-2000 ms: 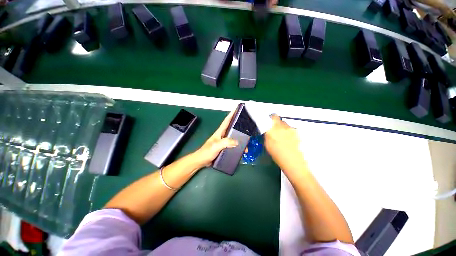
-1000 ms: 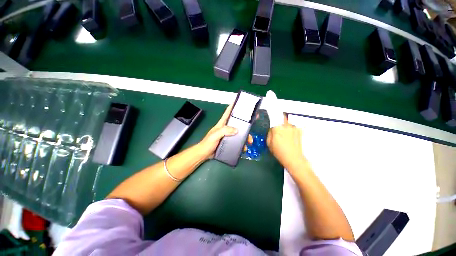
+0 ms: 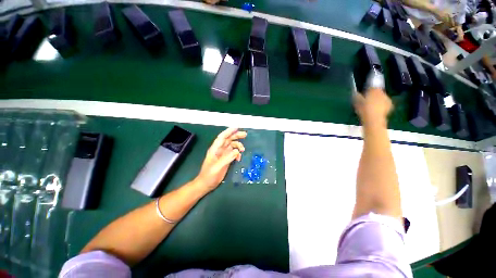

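My left hand (image 3: 220, 158) is empty, fingers apart and slightly curled, over the bench beside small blue parts (image 3: 256, 167) on a clear plastic bag (image 3: 270, 176). My right hand (image 3: 373, 107) is blurred and stretched over the green conveyor. A whitish cloth (image 3: 376, 80) shows at its fingertips, against a grey power bank (image 3: 372, 56); the fingers' hold on the power bank cannot be made out. Two power banks with glossy black end panels lie left of my left hand, one slanted (image 3: 161, 163) and one nearer the left edge (image 3: 82, 176).
A clear ribbed tray (image 3: 32, 179) is at far left. A pale rail (image 3: 163, 112) separates bench and conveyor (image 3: 157, 81), which carries several units. A white sheet (image 3: 321, 195) lies at right. Beyond it, a unit (image 3: 463, 179) and white cable lie on a beige surface. People show at upper right.
My left hand has let go of the power bank it held. My right hand has moved forward and right over the conveyor. The view has shifted right.
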